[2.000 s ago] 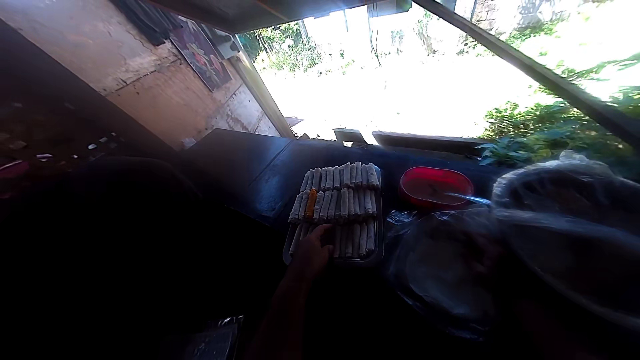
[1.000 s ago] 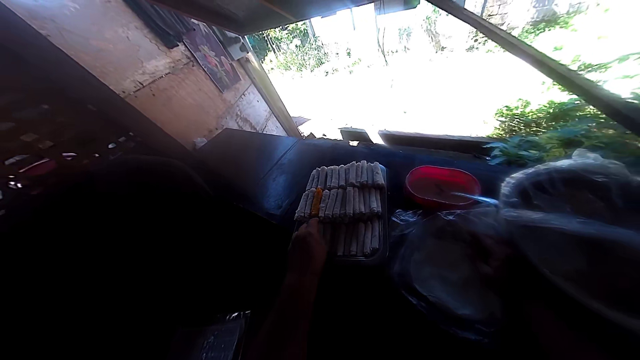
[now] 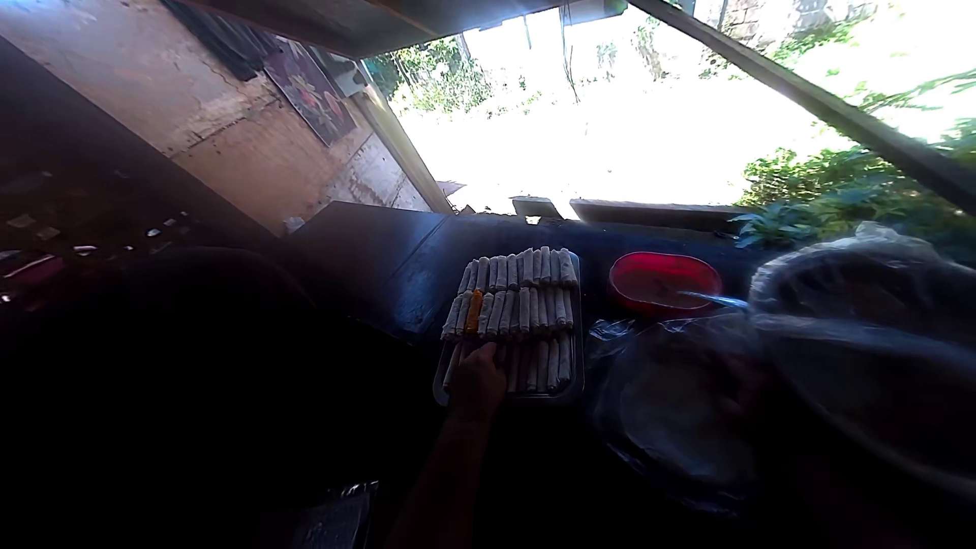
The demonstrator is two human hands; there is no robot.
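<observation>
A clear plastic tray (image 3: pixel 568 393) holds rows of pale, thin wrapped rolls (image 3: pixel 526 309), with one orange roll (image 3: pixel 473 311) among them in the middle row. Over the left part of the tray's front row lies my left hand (image 3: pixel 478 385), its fingertips just below the orange roll. Deep shade hides whether it grips a roll. My right hand (image 3: pixel 736 389) shows only dimly at the right, by a round, pale stack (image 3: pixel 671 412) in clear plastic; its fingers cannot be made out.
Beyond the stack, a red bowl (image 3: pixel 663 284) holds brownish contents and a light-coloured utensil (image 3: pixel 713 299). A large round container (image 3: pixel 862 320) covered with clear plastic stands at the right. The dark tabletop (image 3: pixel 381 236) reaches a wall at the left and a wide opening ahead.
My left hand shifted left over the tray's front row between the two earlier frames, and now lies a little farther right again. The rolls look the same.
</observation>
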